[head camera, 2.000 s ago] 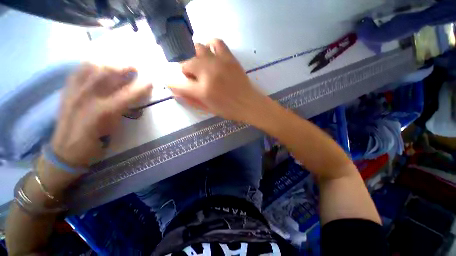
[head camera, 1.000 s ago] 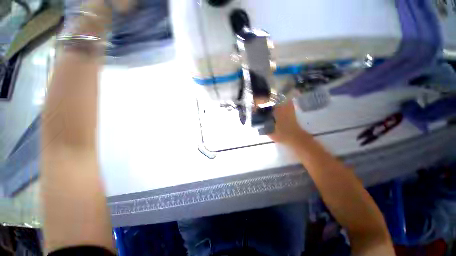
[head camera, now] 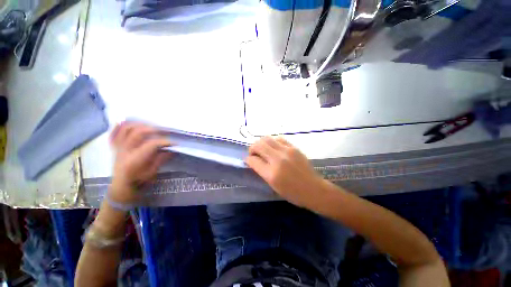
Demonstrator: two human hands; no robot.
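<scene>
A grey-blue folded fabric piece (head camera: pixel 207 147) is stretched between my hands over the table's front edge, left of the needle area. My left hand (head camera: pixel 136 154), slightly blurred, holds its left end. My right hand (head camera: pixel 282 168) grips its right end with fingers and thumb. The sewing machine head (head camera: pixel 305 33) stands above and right of the piece, with the grey cylindrical attachment (head camera: pixel 329 89) under it. Nothing lies under the needle area that I can make out.
A stack of grey-blue pieces (head camera: pixel 66 128) lies at left. More grey-blue fabric (head camera: pixel 179 17) lies at the back. Red-handled thread snips (head camera: pixel 450 127) and purple-blue fabric (head camera: pixel 487 115) lie at right. A ruler band (head camera: pixel 386 168) runs along the front edge. A dark phone-like object (head camera: pixel 33 45) is far left.
My left hand has come back from the far fabric at the upper left to the front edge. My right hand has left the needle area. Both now hold a piece. The view has shifted left.
</scene>
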